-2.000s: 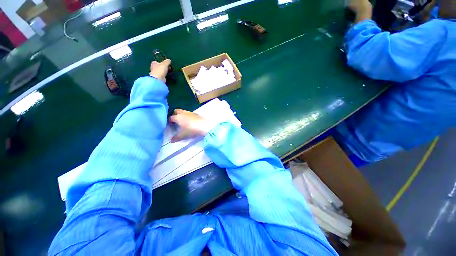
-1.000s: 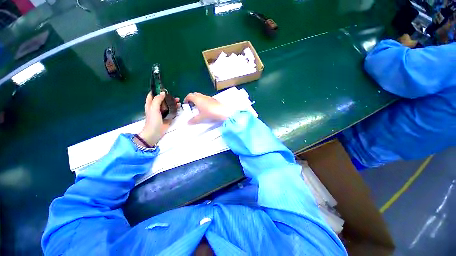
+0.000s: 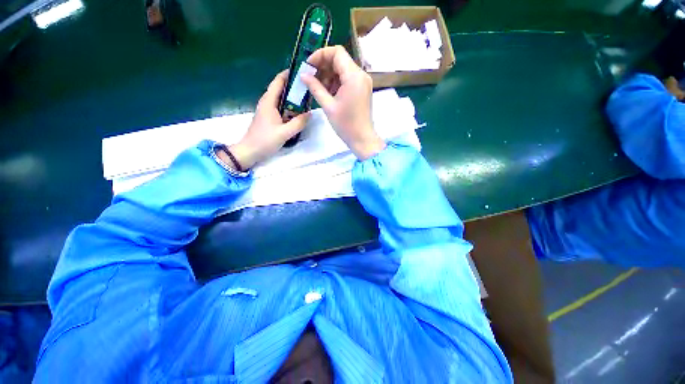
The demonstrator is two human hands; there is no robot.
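Observation:
My left hand (image 3: pixel 272 120) holds a long narrow black handheld unit (image 3: pixel 309 46) by its lower end, over the white strips. A green circuit board shows inside the unit, with a small white patch near its far end. My right hand (image 3: pixel 343 88) is at the middle of the unit, its thumb and fingers on a white adhesive piece (image 3: pixel 299 84) that lies along the board. Long flat white adhesive strips (image 3: pixel 180 142) overlap on the green bench beneath both hands.
A small open cardboard box (image 3: pixel 409 77) with jumbled white pieces stands beyond the strips. A waiting unit (image 3: pixel 155 13) lies at the far left. A large carton (image 3: pixel 511 277) is below the bench edge at right. A person's blue sleeve (image 3: pixel 650 124) rests at the right.
My left hand has brought the unit up from the bench, upright in view. My right hand has moved from the strips onto the unit with the white piece. The view has shifted.

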